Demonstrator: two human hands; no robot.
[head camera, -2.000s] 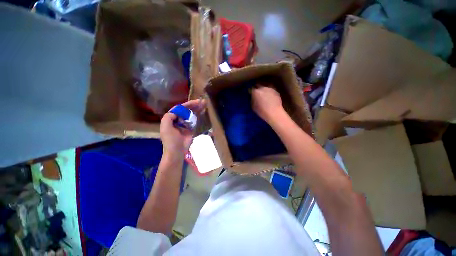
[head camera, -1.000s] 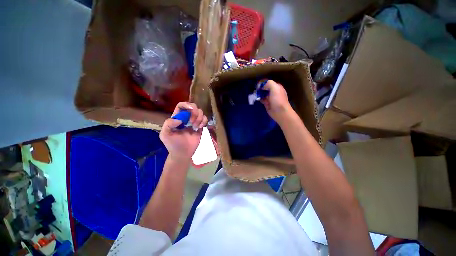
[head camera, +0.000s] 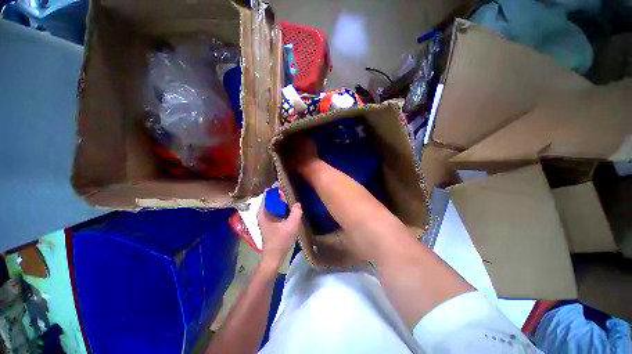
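Observation:
A smaller brown carton (head camera: 410, 166) stands open in front of me with dark blue pieces (head camera: 352, 166) inside. My right hand (head camera: 302, 153) reaches down into its left side; the fingers are in shadow, so what they touch is hidden. My left hand (head camera: 280, 220) is outside the carton at its left wall, closed around a small blue piece (head camera: 276, 202) that shows above the fingers.
A larger carton (head camera: 104, 131) with crumpled clear plastic stands at the left. A blue bin (head camera: 128, 290) is below it. A red basket (head camera: 305, 55) and patterned orange and white items (head camera: 339, 101) lie beyond the carton. Open cartons (head camera: 516, 235) stand at the right.
My right hand has moved to the left and deeper into the carton; the blue and white piece it held is out of sight. My left hand has lowered beside the carton, still holding blue.

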